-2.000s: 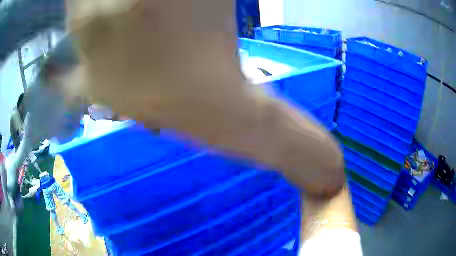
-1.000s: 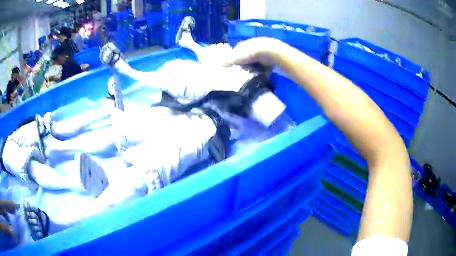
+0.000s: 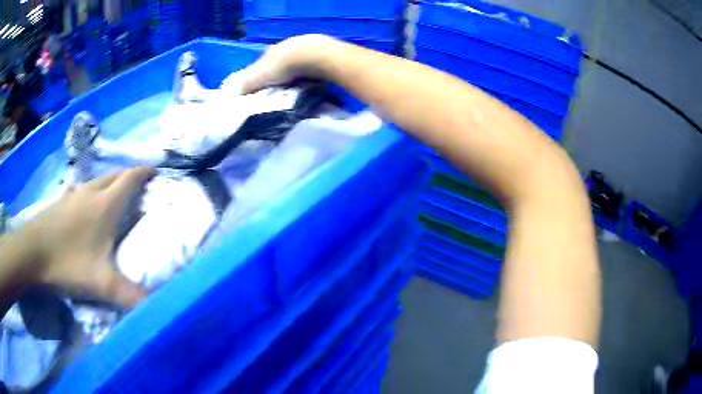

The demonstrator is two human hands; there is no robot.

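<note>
Doll lower bodies in white bloomers with dark sashes lie in an open blue tray. My right hand [image 3: 281,68] reaches over the tray to the far doll lower body [image 3: 196,123] and grasps it near its waist; the fingertips are partly hidden. My left hand [image 3: 96,238] is spread around the near doll lower body [image 3: 165,231], fingers above and thumb below, slightly blurred. Strapped shoes point up at the tray's far side.
The open tray [image 3: 262,231] tops a ribbed blue stack. More stacked trays [image 3: 493,69] stand behind, some with green layers. Blue boxes with dark items [image 3: 650,223] are on the grey floor at right. Blurred people are at the far left.
The view has swung, so the tray sits further left. My left hand has come in onto the near doll lower body. My right hand is still at the far one.
</note>
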